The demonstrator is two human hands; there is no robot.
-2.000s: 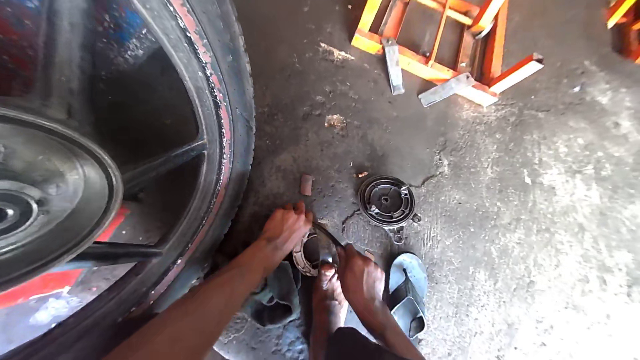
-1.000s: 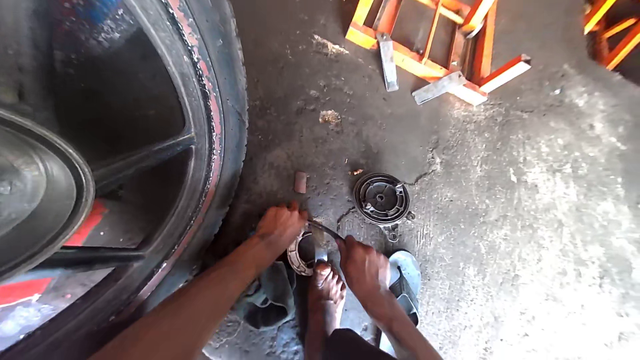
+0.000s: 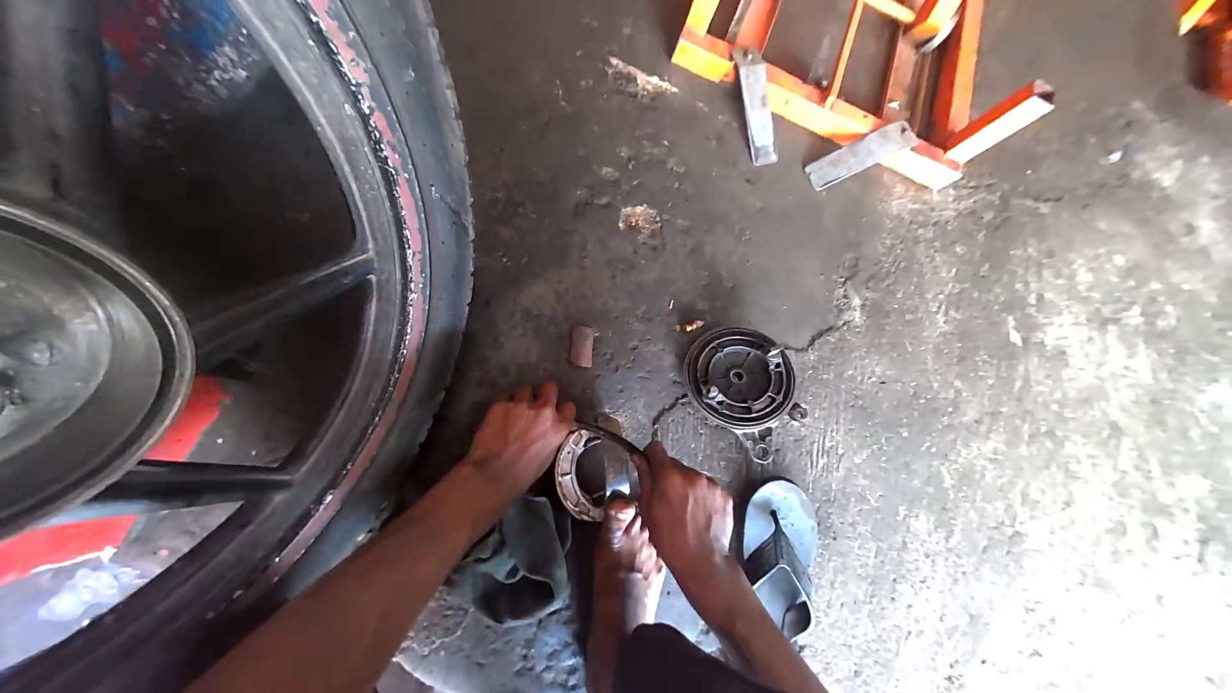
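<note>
A dark, slightly curved strip (image 3: 612, 435) runs between my two hands; its exact kind is unclear. My left hand (image 3: 525, 433) is closed on its left end, and my right hand (image 3: 681, 499) grips the right end. Just below the strip, a ring-shaped part (image 3: 577, 478), seemingly a pair of brake shoes, lies on the floor. My bare foot (image 3: 628, 558) rests against a flat metal piece (image 3: 617, 470) at the ring's right side. A round drum-brake backing plate (image 3: 739, 378) lies up and to the right of my right hand.
A large spoked wheel with a tyre (image 3: 448, 212) fills the left side. An orange metal frame (image 3: 818, 111) stands at the top. A small reddish block (image 3: 582, 346) lies above my left hand. One sandal (image 3: 782, 558) is at right, dark footwear or cloth (image 3: 525, 568) at left.
Both hands stay on the strip above the ring, with only small shifts. The backing plate and the small block remain on the floor.
</note>
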